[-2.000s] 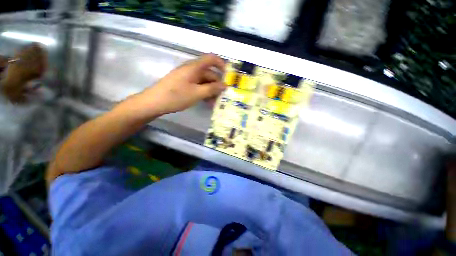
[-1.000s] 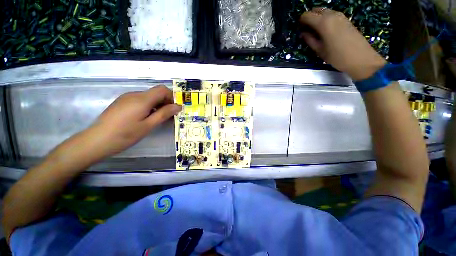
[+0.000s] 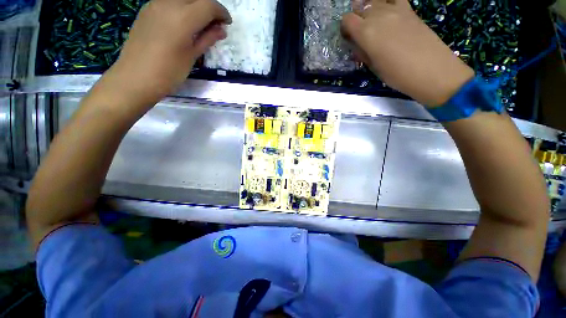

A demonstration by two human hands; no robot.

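A cream circuit board (image 3: 288,160) with two like halves lies flat on the metal track, untouched. My left hand (image 3: 177,34) is over the left edge of the box of small white parts (image 3: 245,40), its thumb and fingers close together; I cannot tell if it holds a part. My right hand (image 3: 397,46), with a blue wrist strap (image 3: 465,101), is over the right side of the box of small clear parts (image 3: 323,40). Its fingertips are at the parts near the top edge; whether they grip one cannot be told.
Trays of dark green capacitors stand behind the track, one at left (image 3: 87,31) and one at right (image 3: 475,28). The metal track (image 3: 167,146) runs across the view between rails. Another circuit board (image 3: 549,161) is partly visible at the right edge.
My left hand has left the board's side and moved up to the white parts. My right hand has moved left from the capacitor tray to the clear parts. The view has shifted slightly.
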